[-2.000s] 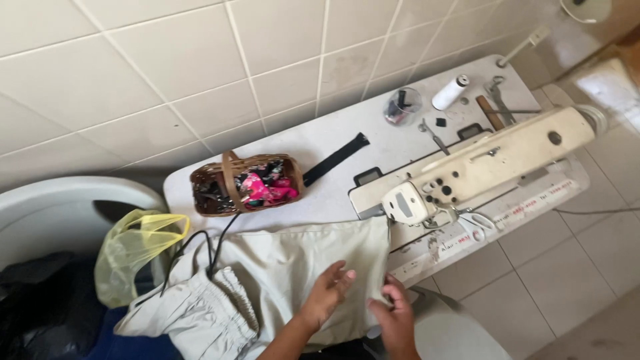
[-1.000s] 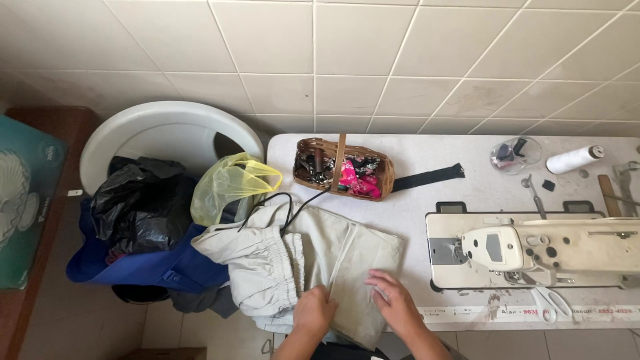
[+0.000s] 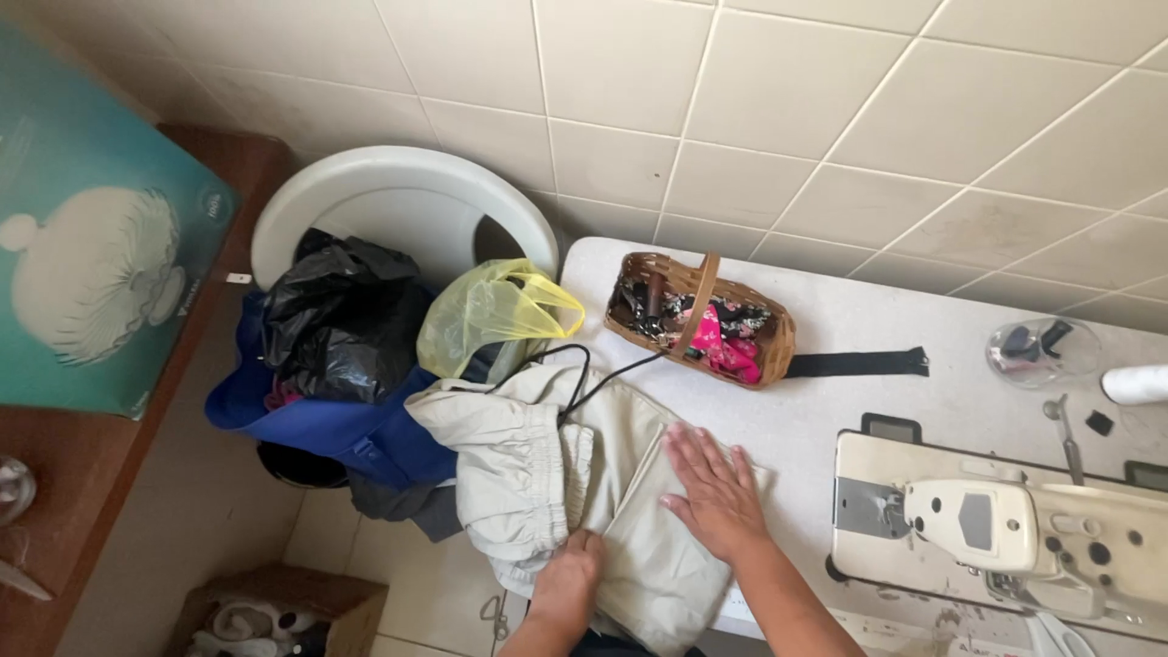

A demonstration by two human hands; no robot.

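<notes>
Beige trousers [image 3: 639,538] with an elastic waistband and a black drawstring lie folded at the left end of the white table [image 3: 849,315]. My left hand [image 3: 570,579] grips the cloth just below the gathered waistband, its fingers curled and partly hidden. Flat on the folded cloth to the right rests my right hand [image 3: 716,493], fingers apart. Beyond the trousers stands a wicker basket [image 3: 776,351] holding pink and dark patterned cloth, with a black strap [image 3: 858,363] running out from beside it.
A sewing machine [image 3: 985,525] is at the right, near a wrench [image 3: 1065,438], a clear bowl [image 3: 1040,354] and a white thread spool [image 3: 1136,385]. At the left are a yellow plastic bag [image 3: 479,315], a black bag [image 3: 342,319], a blue bag [image 3: 365,438] and a grey tub [image 3: 401,169].
The trousers, spread out wider two seconds ago, are now folded over. My right hand has flattened onto the cloth. The view has swung to the left.
</notes>
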